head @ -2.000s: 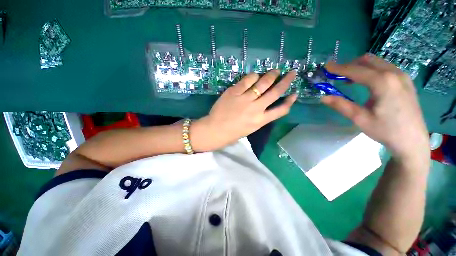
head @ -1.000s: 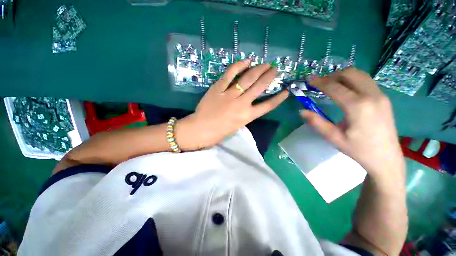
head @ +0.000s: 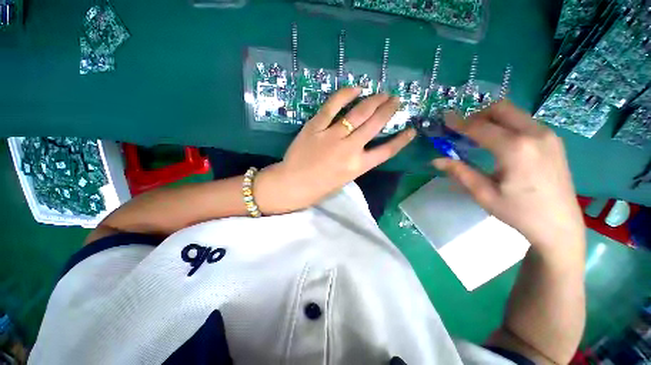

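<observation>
A clear plastic holder (head: 251, 89) lies on the green mat with a row of green circuit boards (head: 275, 100) in it. Several thin pin strips (head: 341, 53) stand up from the boards. My left hand (head: 342, 146) lies palm down over the middle boards, fingers apart, and hides part of them; whether it grips a board cannot be told. My right hand (head: 507, 153) holds the blue-handled cutters (head: 446, 146) between thumb and fingers. The cutters' tips are at the lower edge of the boards, just right of my left fingertips.
Another filled holder (head: 428, 18) lies behind. A heap of boards (head: 599, 68) is at the right, and a few loose boards (head: 102, 39) are at the upper left. Below the bench are a white bin of boards (head: 113, 167), red stools (head: 171, 167) and a white box-like object (head: 471, 239).
My right hand and the cutters have moved left along the row since the earliest frame, close to my left fingertips. The view has shifted, so the holder appears further right.
</observation>
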